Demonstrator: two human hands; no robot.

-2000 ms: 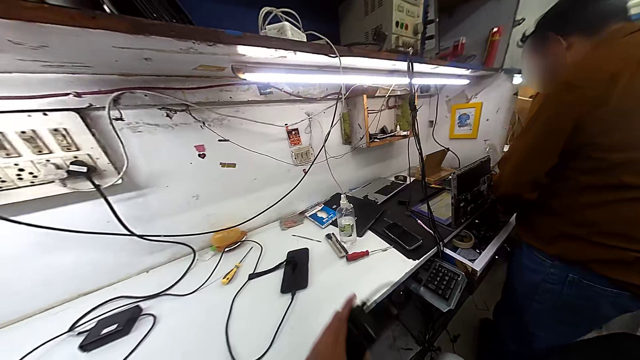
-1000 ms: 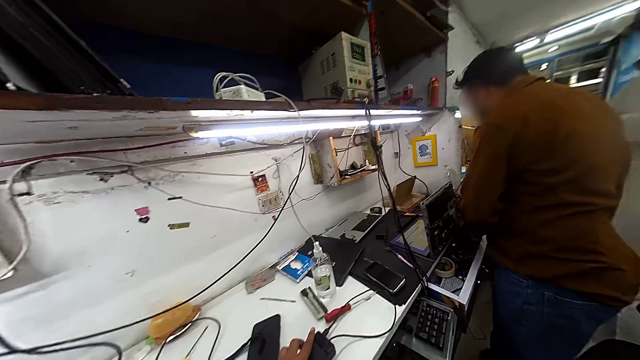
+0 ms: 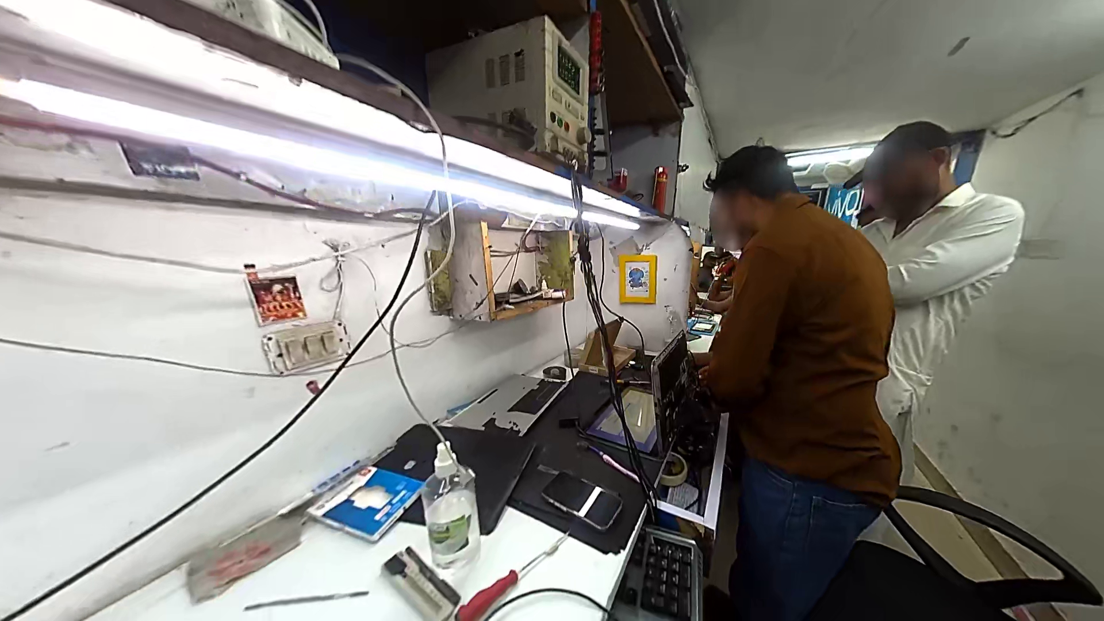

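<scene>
Neither my left hand nor my right hand shows now. At the bottom of the view, a red-handled screwdriver [image 3: 490,597] lies on the white bench beside a small grey and black device [image 3: 421,586]. A clear plastic bottle with a white nozzle top [image 3: 450,517] stands just behind them. To its left are a blue and white packet [image 3: 369,502], a clear bag [image 3: 246,556] and a thin metal tool [image 3: 306,599]. A smartphone [image 3: 582,499] lies on the black mat [image 3: 552,517], with a purple and white brush [image 3: 614,466] behind it. A black keyboard [image 3: 662,573] sits at the bench's right edge.
A person in a brown shirt [image 3: 806,345] stands at the bench's right side; another in white [image 3: 940,259] stands behind. A black chair [image 3: 992,535] is at lower right. Black cables [image 3: 604,345] hang over the bench. A bench power supply [image 3: 526,86] sits on the shelf.
The view has swung right and up. A hand near a black phone at the lower edge one second ago is out of view. The person in white has come into view.
</scene>
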